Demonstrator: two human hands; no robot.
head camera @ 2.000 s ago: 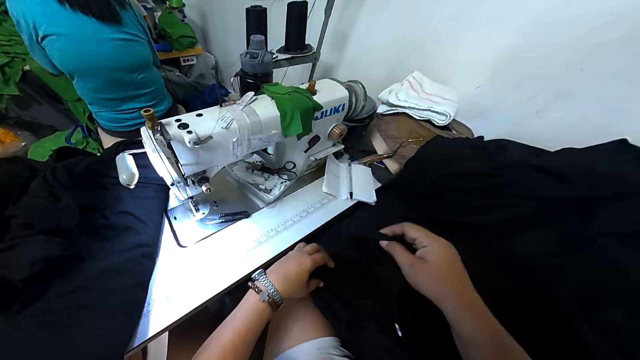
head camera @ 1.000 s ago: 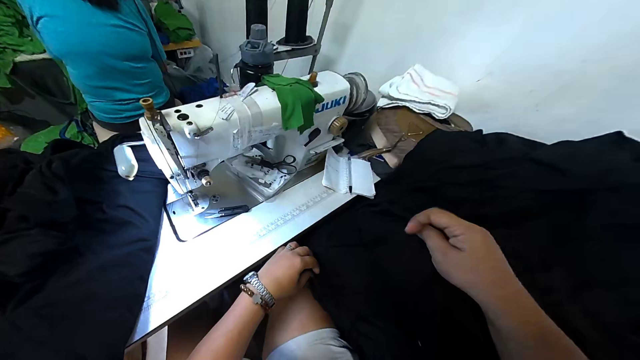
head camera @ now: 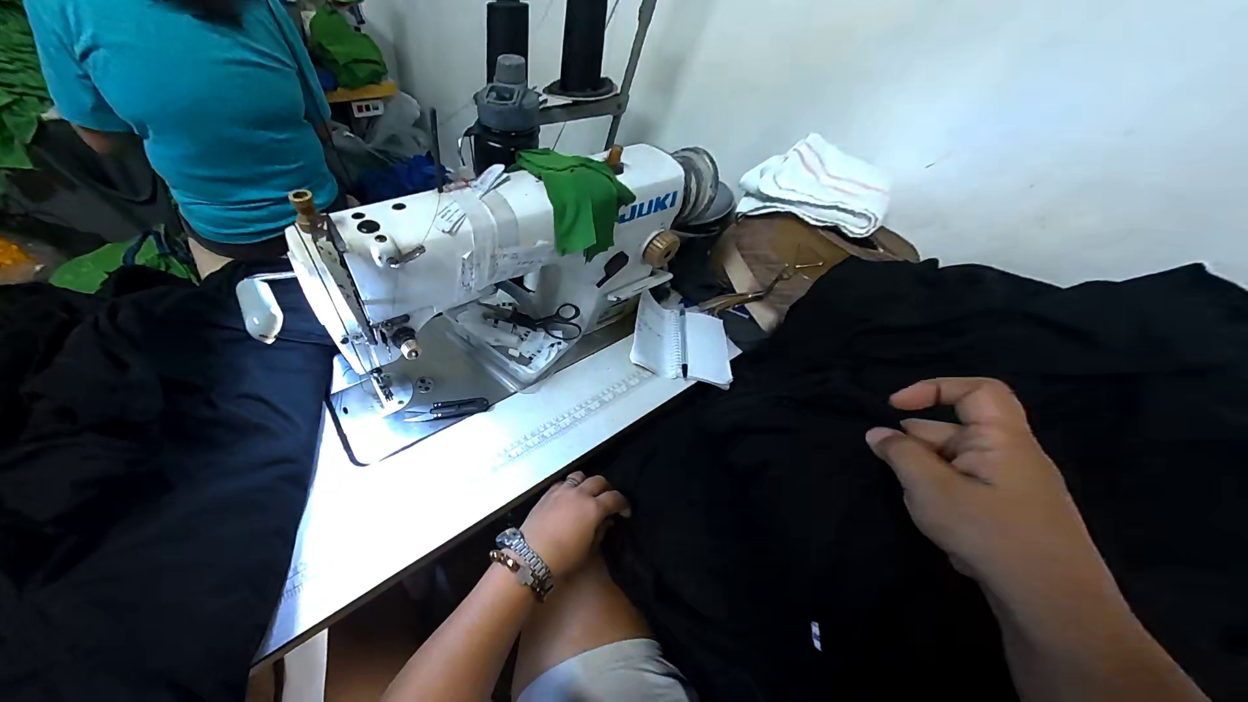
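Observation:
Black fabric [head camera: 780, 497] covers my lap and spreads over the right side of the view. At its left edge, beside the table edge, my left hand [head camera: 577, 517] rests with curled fingers; whether they pinch the cloth cannot be told. A watch and a bracelet are on that wrist. My right hand [head camera: 960, 468] is above the black fabric, thumb and index finger apart, holding nothing visible. A small white tag [head camera: 816, 636] lies on the cloth. A white Juki sewing machine [head camera: 507, 244] stands on the white table [head camera: 439, 507], with a green cloth [head camera: 580, 200] draped over it.
More black fabric [head camera: 146, 468] hangs over the table's left side. Thread snips [head camera: 448, 409], scissors [head camera: 556, 320] in a clear tray and an open spiral notebook [head camera: 682, 341] with a pen lie near the machine. A folded white towel [head camera: 817, 185] sits behind. A person in a teal shirt [head camera: 210, 117] stands back left.
My right hand has moved to the right over the black fabric. My left hand stays near the table edge.

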